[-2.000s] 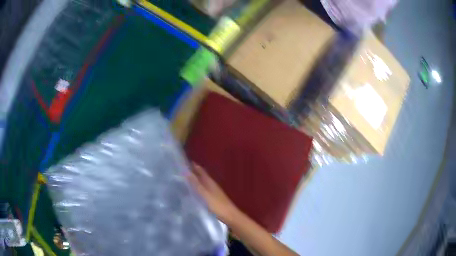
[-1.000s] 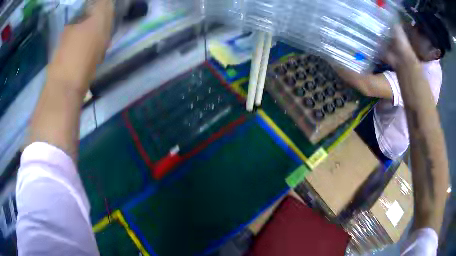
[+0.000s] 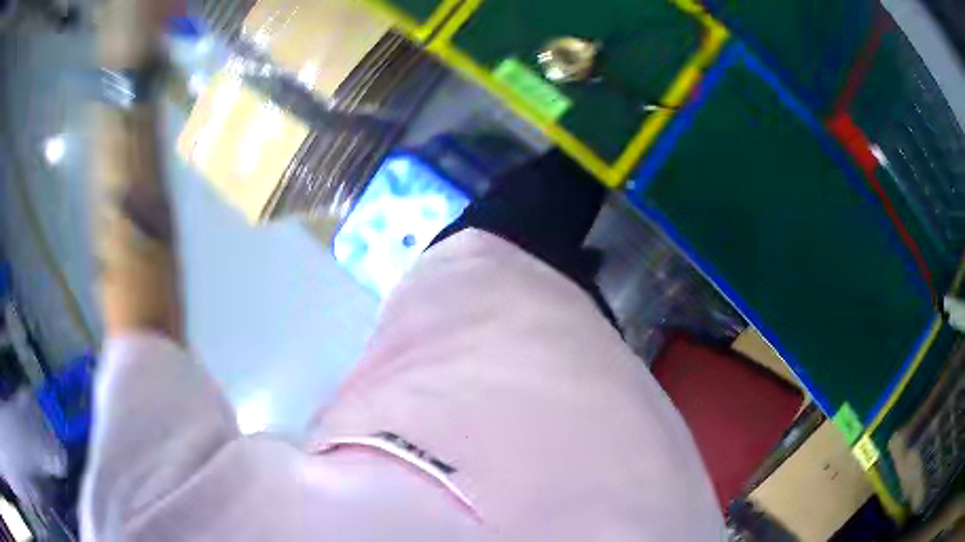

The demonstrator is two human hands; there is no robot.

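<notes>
My left forearm, bare and blurred, rises along the left side and is cut off by the top edge, so my left hand is out of the picture. My right hand is not in view. No held thing shows. Near the forearm, film-bound stacks with cardboard faces (image 3: 249, 138) show layered shiny edges. My pale pink shirt fills the lower middle and hides part of the floor and bench side. The green bench mat (image 3: 788, 233) with yellow, blue and red tape lies at the upper right. A round brass-coloured part (image 3: 568, 59) sits on it.
A light blue plastic stool (image 3: 397, 222) stands on the grey floor (image 3: 238, 286) beside the stacks. A dark red square pad (image 3: 725, 408) and a tan carton (image 3: 820, 476) are beside the bench at the lower right. A blue object (image 3: 69, 397) is at the left edge.
The view has swung round and down; the bench has shifted to the upper right. Both raised hands and the clear blister trays have left the picture, and the stool has come into view.
</notes>
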